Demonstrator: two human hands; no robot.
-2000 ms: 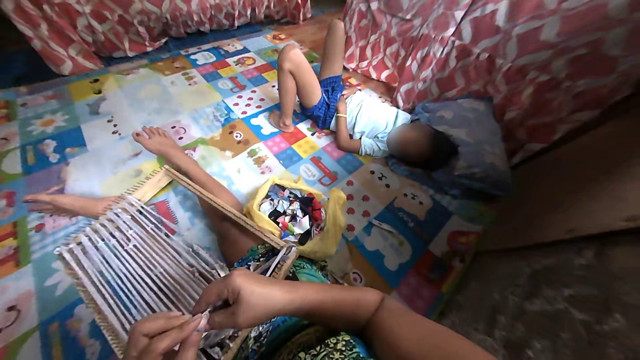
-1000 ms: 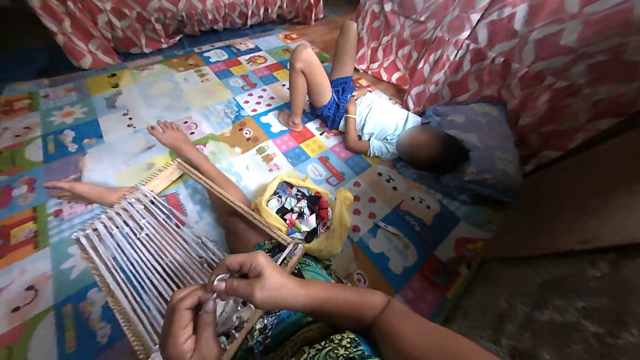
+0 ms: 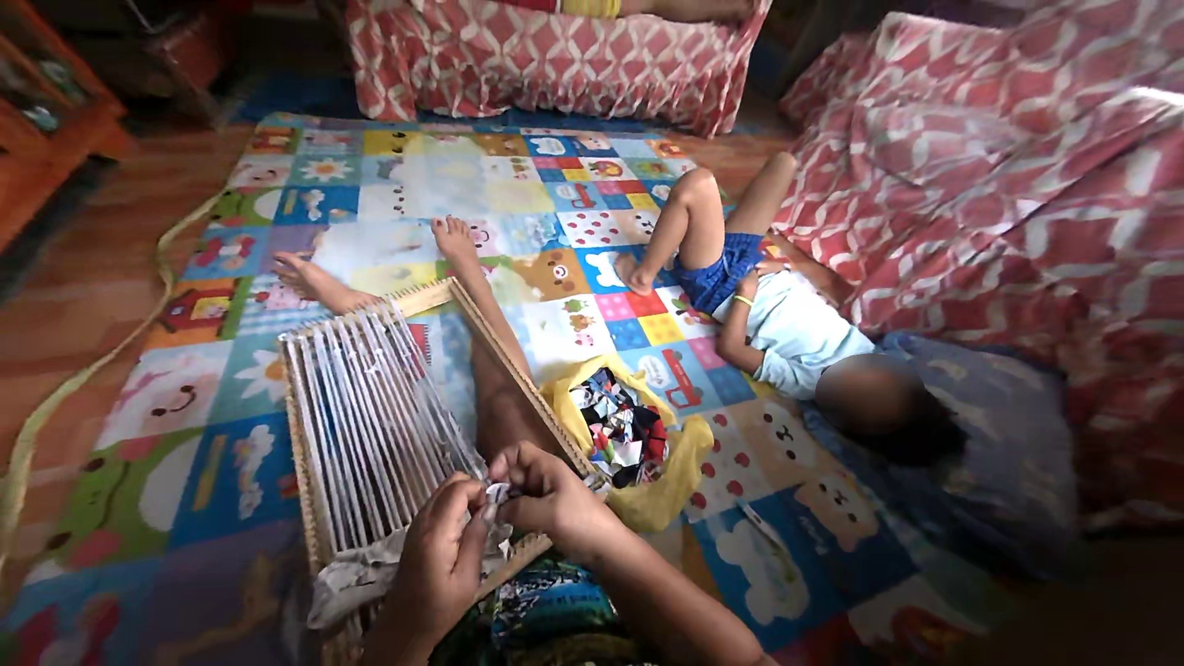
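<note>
A wooden frame loom (image 3: 298, 462) with small pegs along its edges leans over my legs. Pale fabric strips (image 3: 370, 435) run lengthwise across its left part. My left hand (image 3: 444, 546) and my right hand (image 3: 546, 495) meet above the near right part of the loom, both pinching a small whitish fabric strip (image 3: 498, 493) between their fingertips. A bunched greyish cloth (image 3: 356, 578) lies at the loom's near end, beside my left hand. Right of the loom, a yellow plastic bag (image 3: 661, 504) holds many coloured fabric scraps (image 3: 622, 430).
A person (image 3: 786, 319) lies on the patterned play mat (image 3: 351, 250) at the right, head on a blue pillow (image 3: 990, 425). A slim object, perhaps scissors (image 3: 766, 534), rests on the mat near the bag. Red-and-white draped cloth (image 3: 555, 60) hangs at the back and right.
My hands stay together at the fabric strip, with their fingers shifted. The view has tilted up and left, showing more floor. The lying person stays in place.
</note>
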